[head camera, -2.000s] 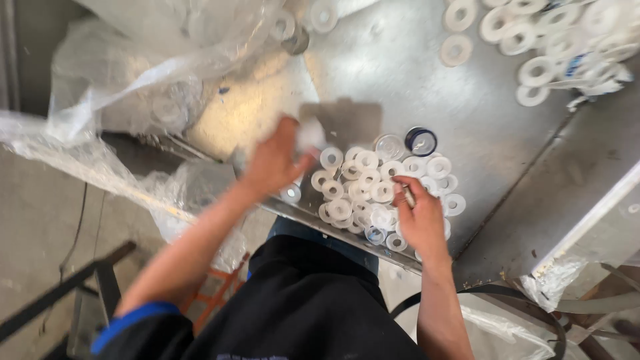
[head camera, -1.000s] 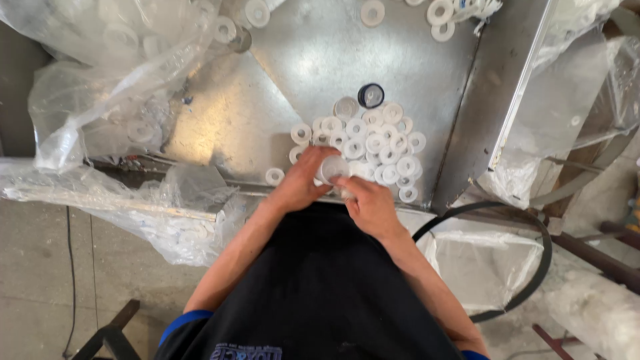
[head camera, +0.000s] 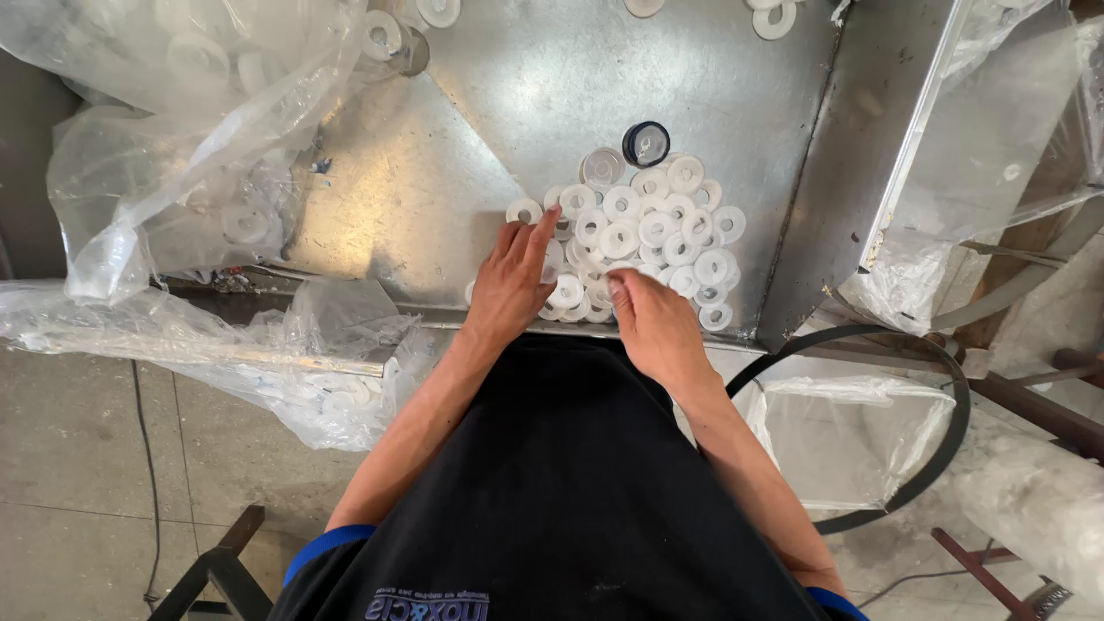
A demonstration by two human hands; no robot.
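A pile of white plastic rings [head camera: 657, 229] lies near the front edge of a metal tray [head camera: 552, 78]. My left hand [head camera: 515, 274] rests at the pile's left side, fingers spread over a few rings; whether it grips one is hidden. At the front of the pile is my right hand [head camera: 651, 319], its thumb and curled fingers close to the rings; what lies between them cannot be made out. Just behind the pile stand a dark-rimmed round cap [head camera: 646, 144] and a clear round plastic piece [head camera: 603, 167].
Clear plastic bags [head camera: 185, 164] holding rings cover the tray's left side. More rings [head camera: 774, 19] lie at the back. The tray's right wall [head camera: 871, 147] rises beside the pile. A black hoop [head camera: 949, 431] surrounds part of a lined container at lower right.
My hands, together over a round clear piece a second ago, have moved apart, the left to the pile's left side and the right to its front. The view has shifted.
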